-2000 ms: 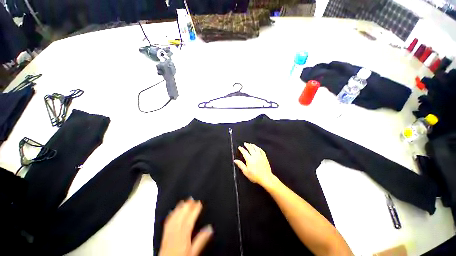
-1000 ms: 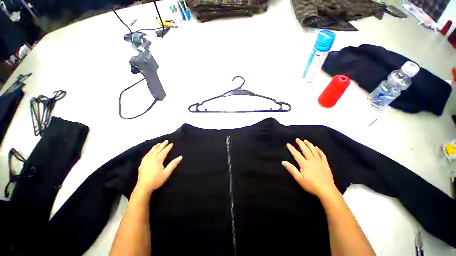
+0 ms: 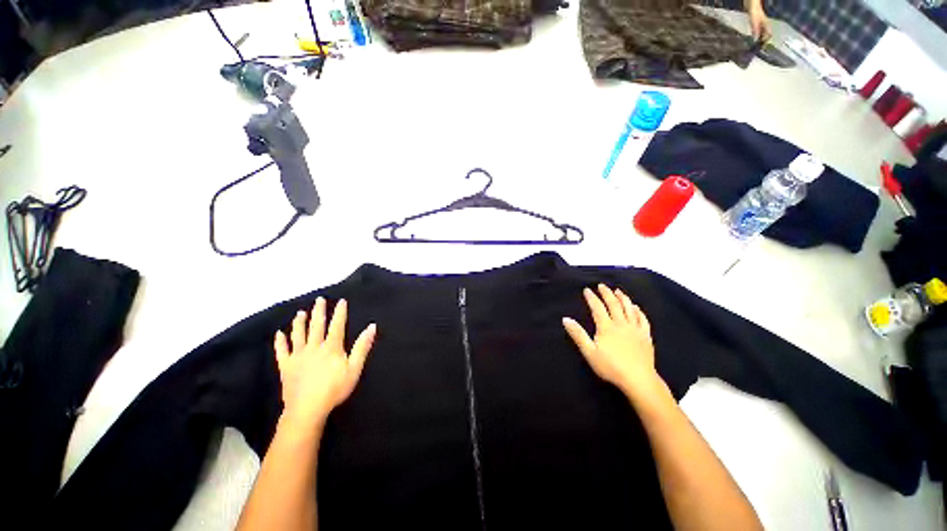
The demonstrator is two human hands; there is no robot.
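A black zip-front jacket (image 3: 405,415) lies spread flat on the white table, sleeves out to both sides. Its pale zipper (image 3: 469,389) runs down the middle. My left hand (image 3: 320,358) lies flat on the chest at the left, fingers spread, holding nothing. My right hand (image 3: 618,340) lies flat on the chest at the right, fingers apart, also empty. A black hanger (image 3: 480,218) lies flat just beyond the collar. The jacket's lower part is cut off by the picture's bottom edge.
Grey corded tool (image 3: 286,156) upper left; hangers (image 3: 39,233) and black cloth (image 3: 78,332) at left. Red cone (image 3: 665,205), blue-capped can (image 3: 638,127), water bottle (image 3: 774,197) and dark garment (image 3: 727,161) at right. Snips (image 3: 835,503) near the lower right. Another person's hand (image 3: 759,21) at the far edge.
From two seconds ago, my hands have moved apart, from around the zipper to either side of the chest. Over the last second they stay there while the view shifts slightly.
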